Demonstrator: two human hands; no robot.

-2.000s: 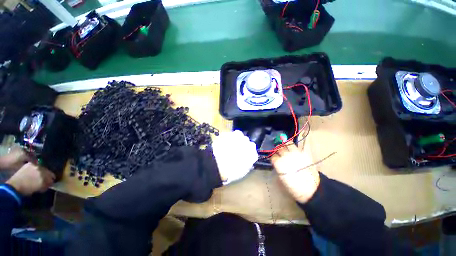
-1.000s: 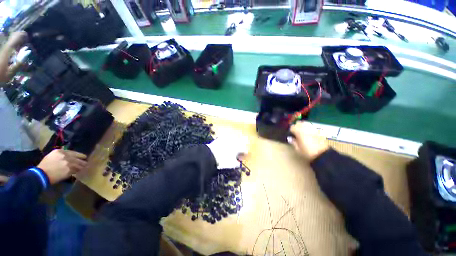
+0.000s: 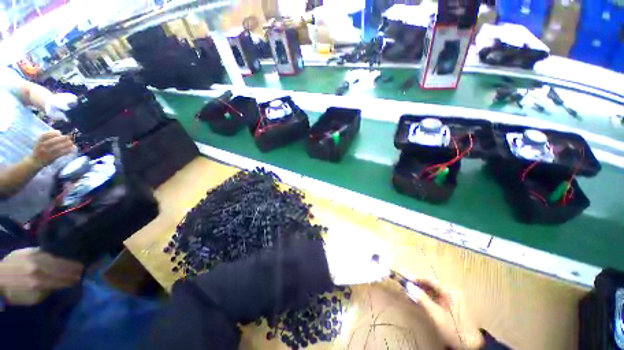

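My left hand [image 3: 357, 257], in a white glove, is over the bench right of a heap of small black parts [image 3: 246, 219]. Its fingers are washed out by glare, with a small dark spot near the tips. My right hand [image 3: 441, 309], with white fingertips, is just right of it and pinches a small black part [image 3: 405, 279]. An opened speaker with a black shell, silver driver [image 3: 430, 132], red wires and black body [image 3: 424, 179] is on the green belt beyond my hands. More black parts [image 3: 309, 321] lie below my left sleeve.
Another opened speaker [image 3: 540, 164] touches it on the belt [image 3: 369, 164]; several more stand left. A pale rail [image 3: 438, 232] edges the bench. A speaker part [image 3: 605, 311] is at the right edge. Another person's hand [image 3: 41, 273] is by a speaker at left. Thin strands [image 3: 376, 325] lie near me.
The speaker I was working on went from the bench onto the belt, and my right hand has let go of it. Both hands are now close together beside the heap. The view has turned and lifted.
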